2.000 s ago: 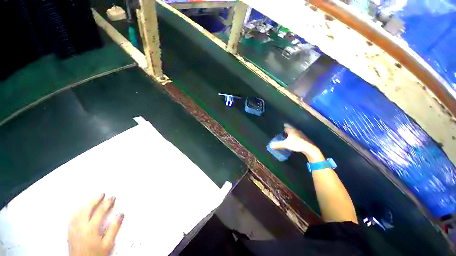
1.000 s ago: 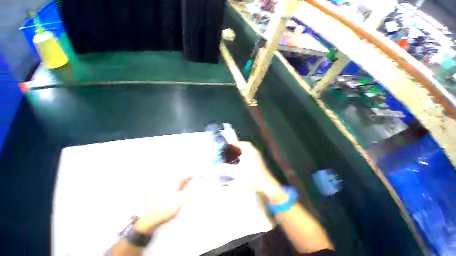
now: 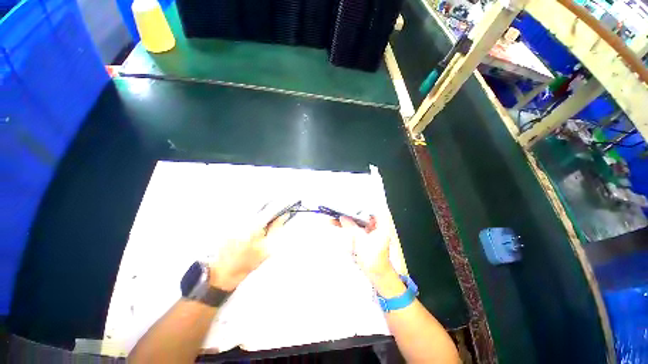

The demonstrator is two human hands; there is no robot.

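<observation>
My left hand [image 3: 245, 252], with a dark watch at the wrist, holds one dark-edged part [image 3: 285, 213] over the white work sheet [image 3: 177, 234]. My right hand [image 3: 373, 245], with a blue band at the wrist, holds the other dark part [image 3: 342, 215]. Thin dark lead wires [image 3: 307, 210] join the two parts across a small gap. Both parts are seen nearly edge-on. The pale sheet is overexposed, so which part is the cover and which the housing cannot be told.
A blue-grey unit [image 3: 500, 245] with pins lies on the dark green conveyor belt [image 3: 547, 313] at the right, beyond the rusty rail [image 3: 444, 213]. A cream post [image 3: 455, 78], black trays [image 3: 284, 21] and a yellow bottle [image 3: 153, 27] stand at the back. Blue panels are at left.
My right hand has come from the belt to the sheet. Both hands now hold wired parts drawn apart side by side. The view has turned left.
</observation>
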